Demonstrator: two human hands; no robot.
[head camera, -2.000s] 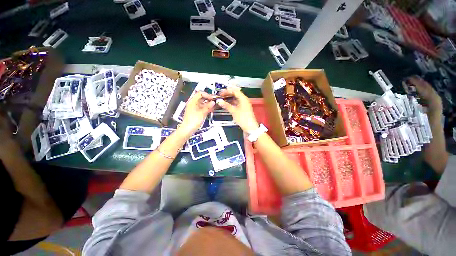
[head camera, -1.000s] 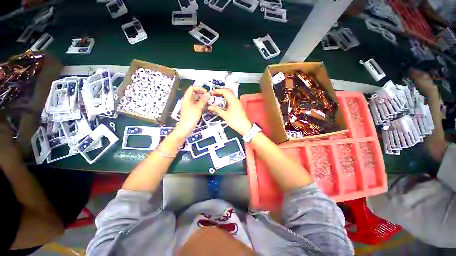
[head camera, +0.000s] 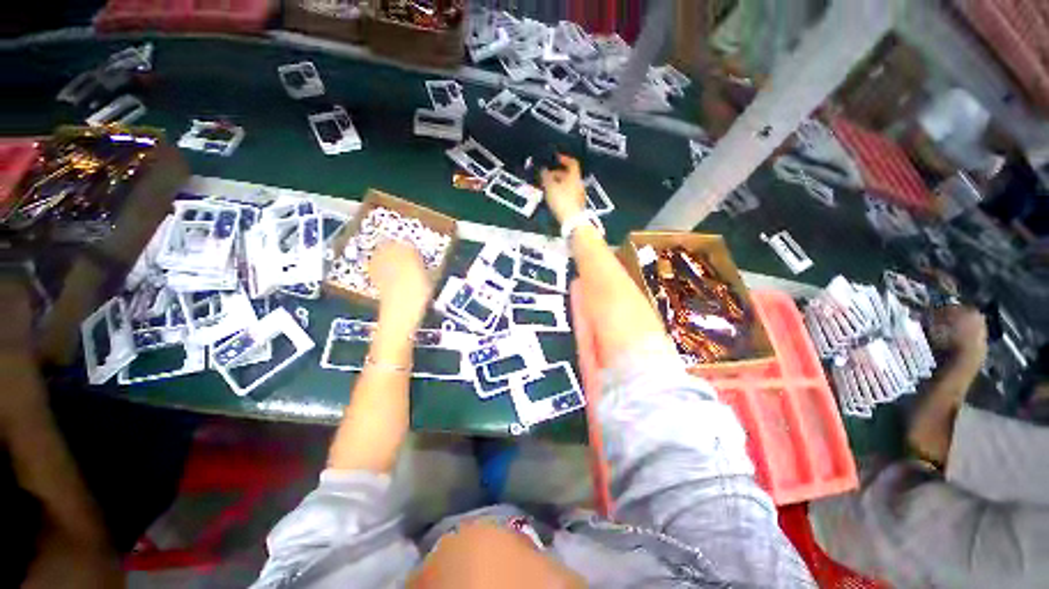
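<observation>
My left hand (head camera: 399, 272) is over the small open cardboard box (head camera: 443, 234), with its fingertips among the white round parts (head camera: 370, 234); I cannot tell if it grips one. My right hand (head camera: 564, 190) is stretched out over the green belt (head camera: 391, 161), beside a white housing frame (head camera: 513, 193). A small dark thing is at its fingertips; blur hides whether it is held. Several white housing frames (head camera: 545, 392) lie flat on the bench between my forearms and under them.
A cardboard box of amber-and-dark parts (head camera: 696, 301) stands on the salmon-red compartment tray (head camera: 794, 397) at right. Leaning housings (head camera: 868, 345) stand farther right by a neighbour's hand. Housings are heaped at left (head camera: 207, 247). A pale post (head camera: 759, 127) slants across the belt.
My hands were together over the bench, working on something small. They have parted: the left into the box of round parts, the right forward over the belt. The view has shifted, showing more belt.
</observation>
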